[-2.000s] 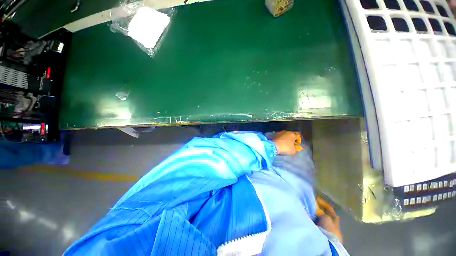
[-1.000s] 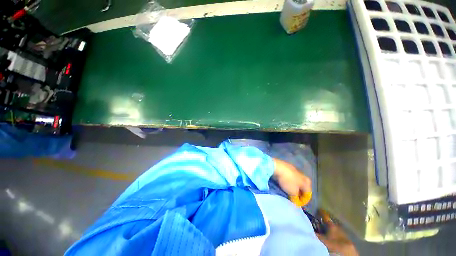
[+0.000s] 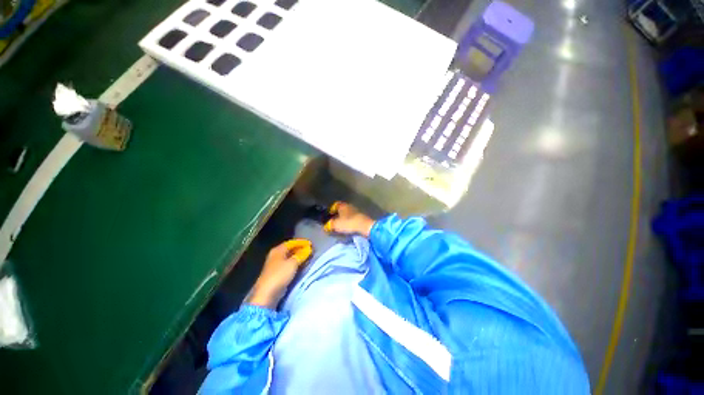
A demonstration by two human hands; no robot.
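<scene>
My left hand [image 3: 279,267], in yellow-orange finger cots, is low beside the bench edge. Its fingers are bent together, and I cannot tell if anything is in them. My right hand [image 3: 349,221], also in finger cots, is a little further forward and right. Its fingertips hold a small black object [image 3: 315,211], blurred and too dark to name surely. Both hands are over my lap, below the level of the green bench [image 3: 177,216], and do not touch each other.
A white tray [image 3: 332,69] lies ahead, with black watch bodies in its far-left pockets. A dispenser bottle [image 3: 108,129] with a white wipe on top stands on the bench at left. A purple stool [image 3: 498,38] is beyond the tray. White material [image 3: 11,312] lies at the left edge.
The view has swung right, so the tray now lies ahead and the stool shows. My right hand has come up from low at the right, and both hands are now nearer each other.
</scene>
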